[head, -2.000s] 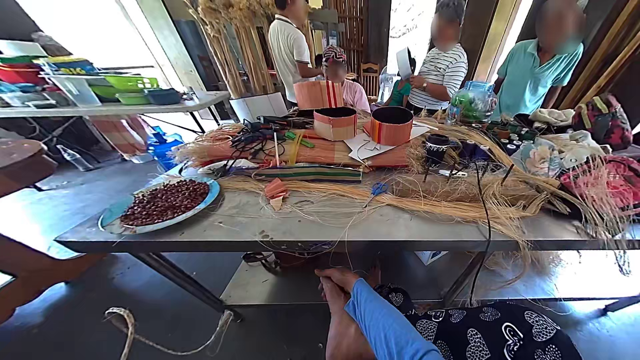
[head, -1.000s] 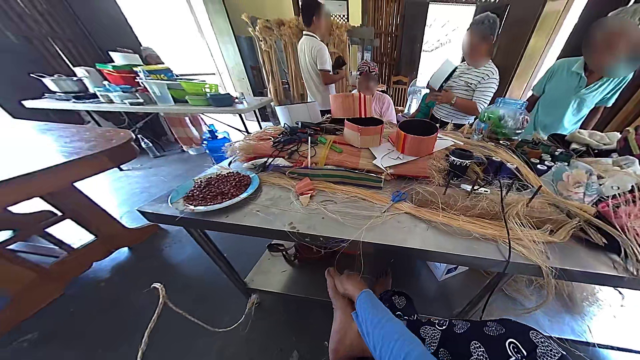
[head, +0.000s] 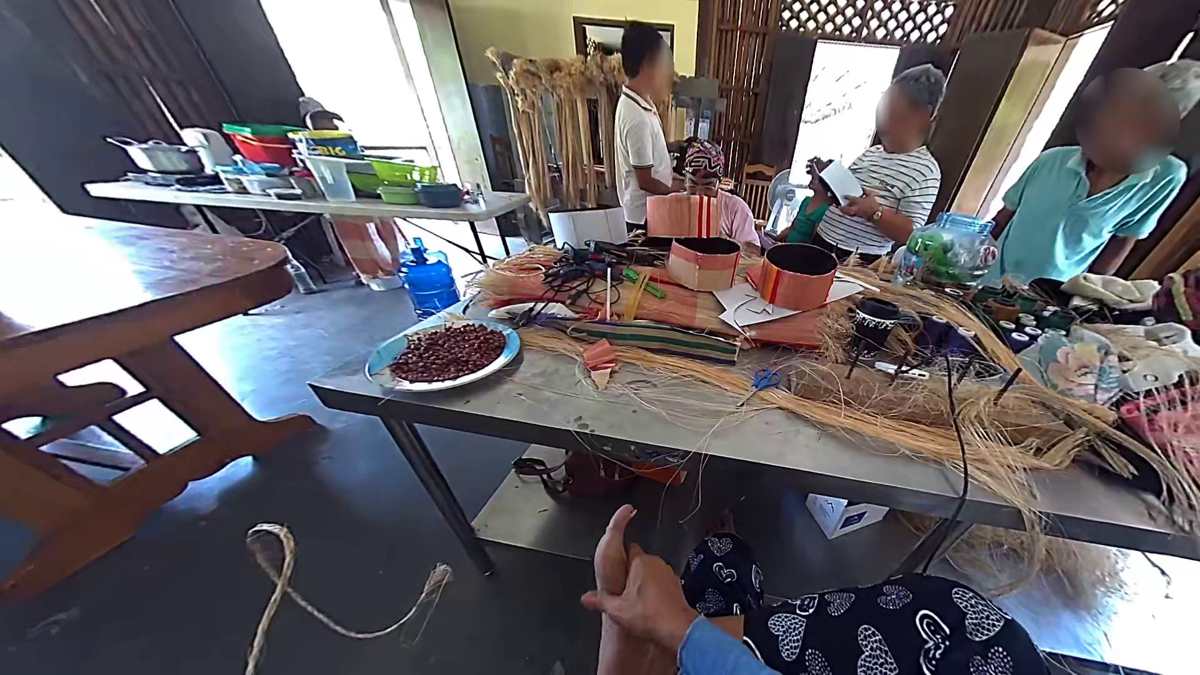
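Observation:
My right hand, in a blue sleeve, is closed around a raised bare foot below the table's front edge. Its thumb points left across the sole. My left hand is out of view. On the grey metal table in front lie a round plate of dark red beans or seeds, folded orange woven strips, blue-handled scissors and long tan fibres. Behind them stand two orange woven bands with dark insides, near a striped woven piece.
Several people stand or sit beyond the table, one holding a white object. A brown wooden table is at left, with a rope on the floor. Farther back are a blue water jug and a table of pots and tubs.
The view has swung left, bringing the brown table further into sight. My right hand stays on the foot.

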